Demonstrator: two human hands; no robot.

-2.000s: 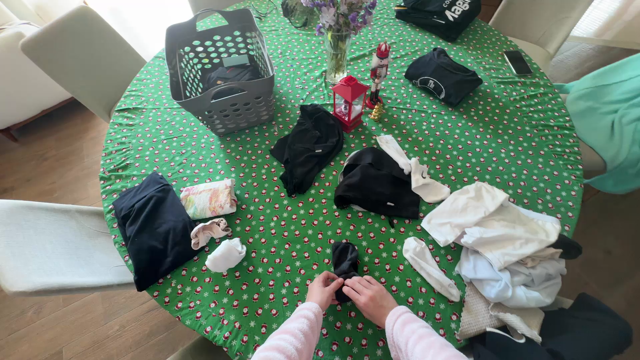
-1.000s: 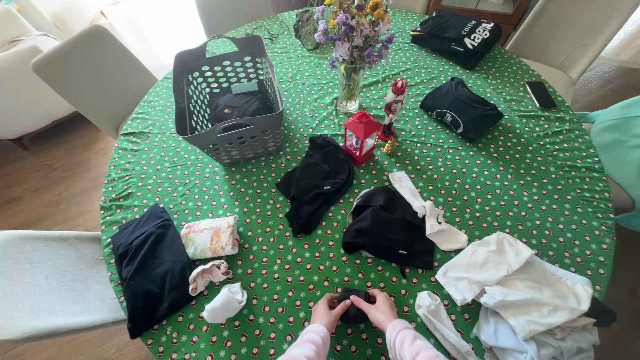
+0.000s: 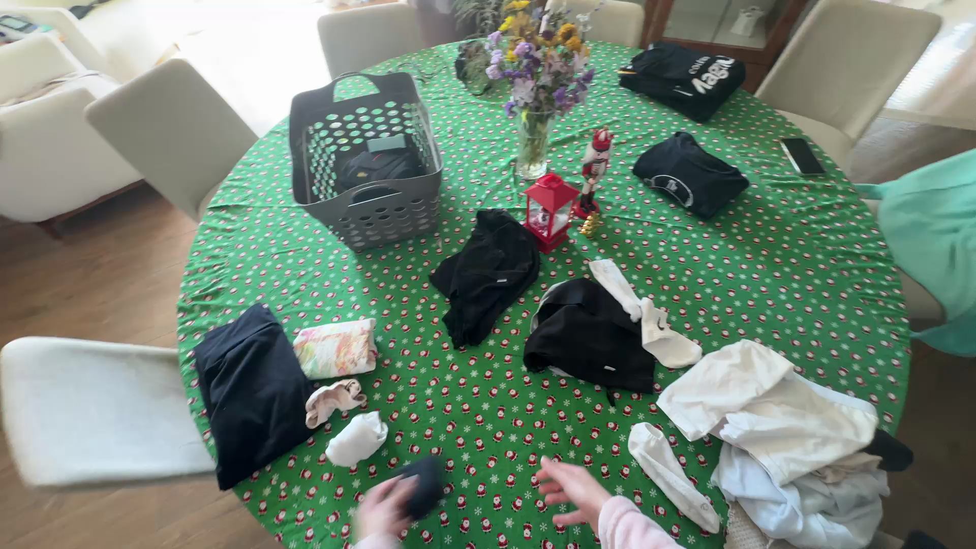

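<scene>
My left hand (image 3: pixel 383 509), blurred, holds a small folded black cloth item (image 3: pixel 422 486) above the green tablecloth, just right of a rolled white sock (image 3: pixel 357 439). With its fingers spread and nothing in them, my right hand (image 3: pixel 568 488) is over the cloth, left of a loose white sock (image 3: pixel 672 476). A pinkish scrunched cloth (image 3: pixel 334 402), a patterned folded cloth (image 3: pixel 336 349) and a folded dark garment (image 3: pixel 254 393) lie at the left. Black garments (image 3: pixel 488 278) (image 3: pixel 591 335) lie mid-table, the right one touched by another white sock (image 3: pixel 669 335). White clothes (image 3: pixel 770 415) are heaped at the right.
A grey plastic basket (image 3: pixel 374 217) with dark items stands at the back left. Near the centre are a flower vase (image 3: pixel 534 145), a red lantern (image 3: pixel 550 212) and a nutcracker figure (image 3: pixel 596 171). Folded black shirts (image 3: pixel 690 179) and a phone (image 3: pixel 802 156) lie farther right. Chairs surround the table.
Both hands were together on the black cloth item; now they are apart. My left hand has carried it left, towards the rolled white sock, and my right hand has let go.
</scene>
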